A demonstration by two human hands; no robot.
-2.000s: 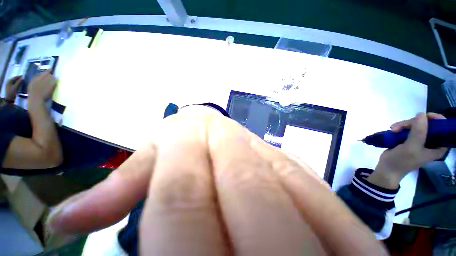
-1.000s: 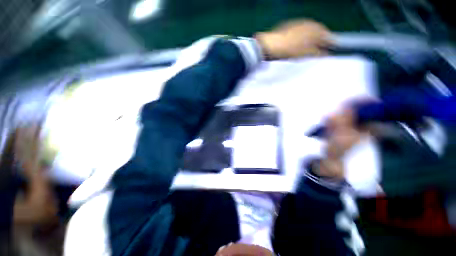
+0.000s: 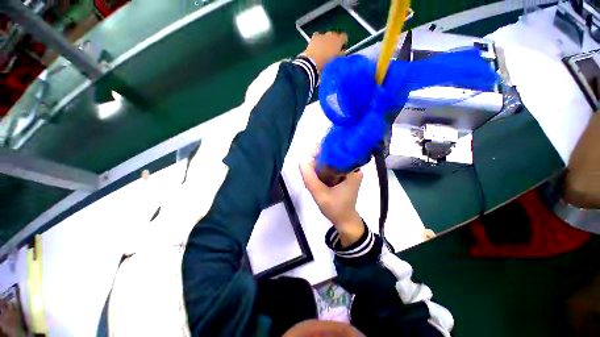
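Observation:
My left hand (image 3: 325, 47) is stretched out at the top, at the near edge of a pale-rimmed frame (image 3: 302, 26) on the green surface; its fingertips are hard to see, so a grip cannot be told. My right hand (image 3: 339, 201) is closed around a dark thing, apparently the electric screwdriver, mostly hidden by the bright-blue wrapping (image 3: 355, 108) hanging on a yellow cord (image 3: 393, 39). The black-edged flat unit (image 3: 297, 227) lies on the white tabletop with a white sheet (image 3: 273, 243) over its visible part. My left sleeve hides the rest.
A pale box with a metal mechanism (image 3: 437, 141) stands right of the wrapping. A black cord (image 3: 383, 191) hangs beside my right hand. A metal rail (image 3: 49, 172) runs along the far table edge. A red stool (image 3: 526, 230) is at lower right. Part of a person shows at far right.
The view has swung right, bringing in the blue wrapping and pale box. My left hand has come from close before the camera to the frame beyond the table. My right hand is now beneath the wrapping.

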